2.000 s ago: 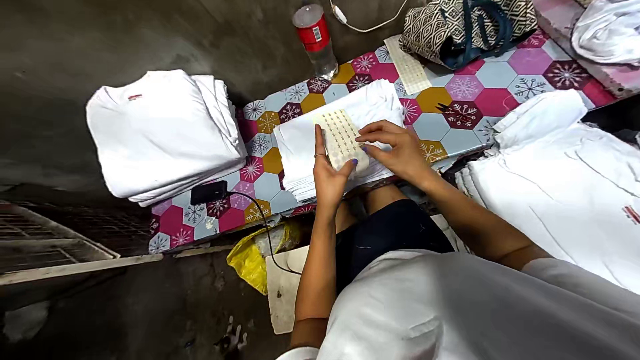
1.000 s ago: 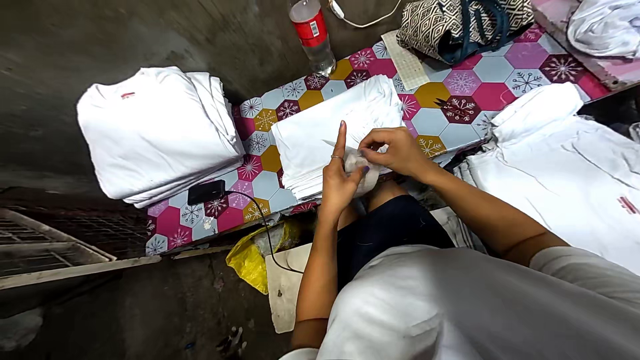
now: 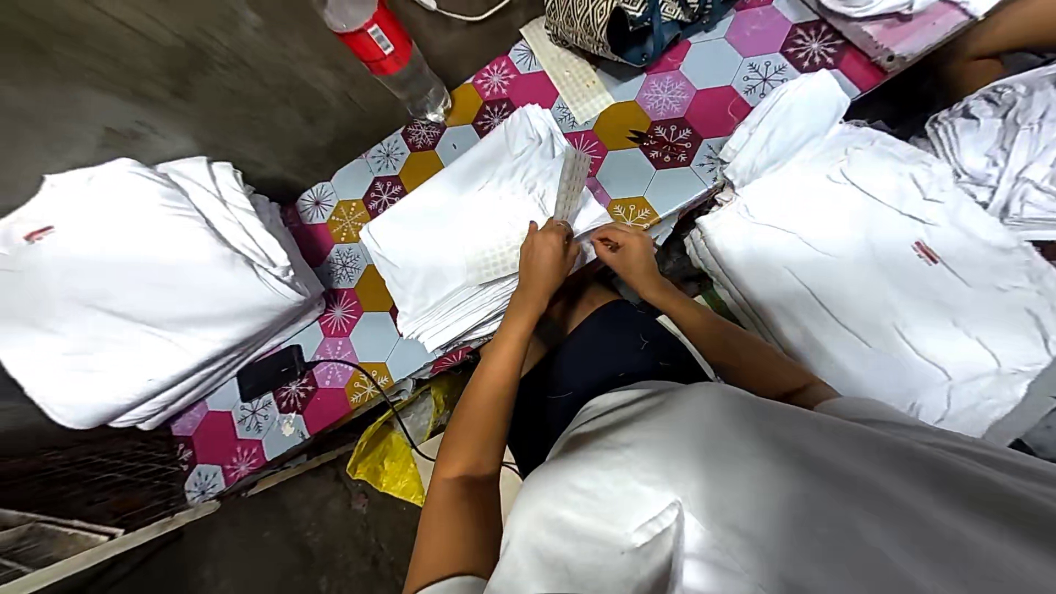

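Observation:
A stack of folded white cloth (image 3: 462,198), likely garments, lies on the patterned table cover in front of me. My left hand (image 3: 546,260) is closed on a bent pale sheet with rows of small marks (image 3: 571,186); part of the sheet stands up above the fingers and part lies over the stack. Close to its right, my right hand (image 3: 627,254) has its fingertips pinched together near the stack's edge. Whether something small is between those fingertips cannot be made out.
White shirts are piled at the left (image 3: 148,289) and right (image 3: 891,272). A black device (image 3: 271,373) with a cable lies near the front edge. Behind are a plastic bottle (image 3: 384,49), another pale sheet (image 3: 569,74), small dark snips (image 3: 652,142) and a patterned bag (image 3: 594,25). Part of another person shows at upper right.
The pale sheet, held raised in both hands two seconds ago, is now bent in my left hand over the stack. Both hands have come apart slightly from where they met one second ago.

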